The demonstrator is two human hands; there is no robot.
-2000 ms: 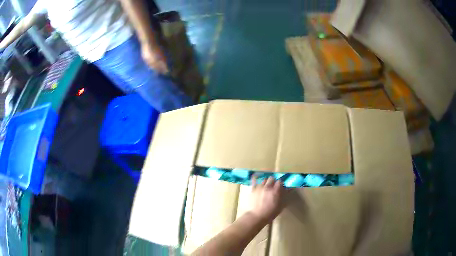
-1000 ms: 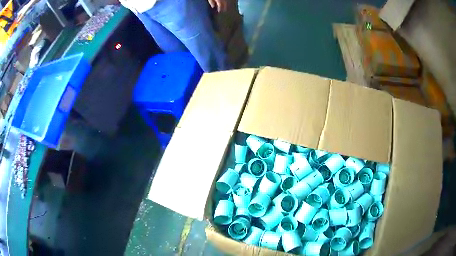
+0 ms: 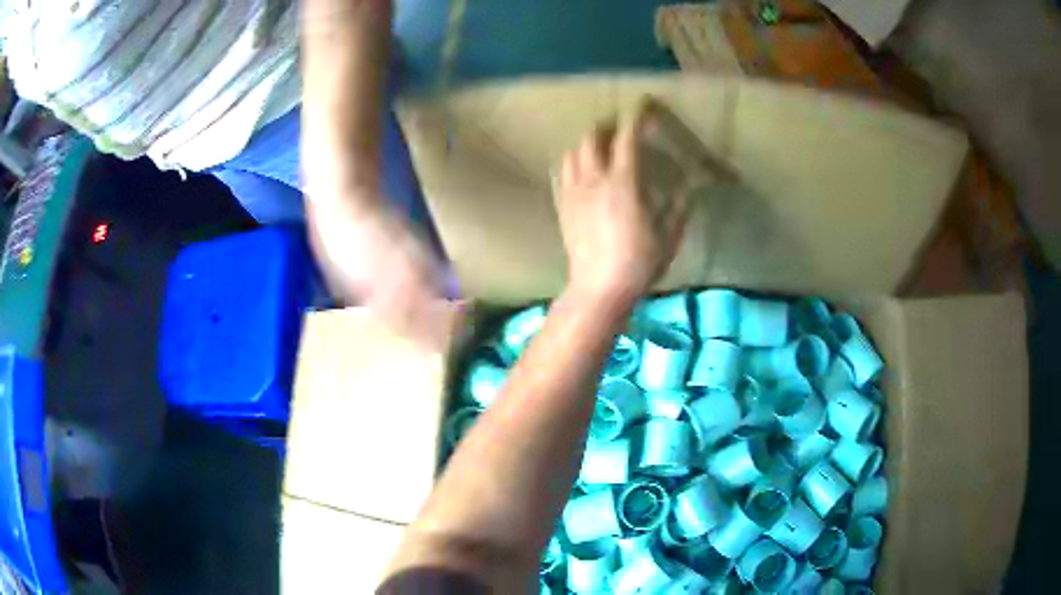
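My left hand [image 3: 611,209] reaches up from the bottom edge across the carton. Its fingers are spread against the inner face of the far carton flap [image 3: 814,186], with nothing visible gripped in them. The large brown carton [image 3: 890,407] is open. Turquoise cup-shaped plastic housings [image 3: 666,445] lie loose inside it, some with their open ends up. My forearm hides part of the left side of the housings. The left flap [image 3: 367,407] is folded outward. My right hand is not in view.
Another person's blurred hand [image 3: 396,267] is at the carton's far left corner. A blue stool [image 3: 233,325] stands left of the carton. A blue tray [image 3: 26,465] is at the left edge. Orange-taped cartons [image 3: 791,52] are behind.
The carton filled the view's lower right without a hand; now my left hand is at the far flap, which looks raised. The other person's hand has come down to the carton's far left corner.
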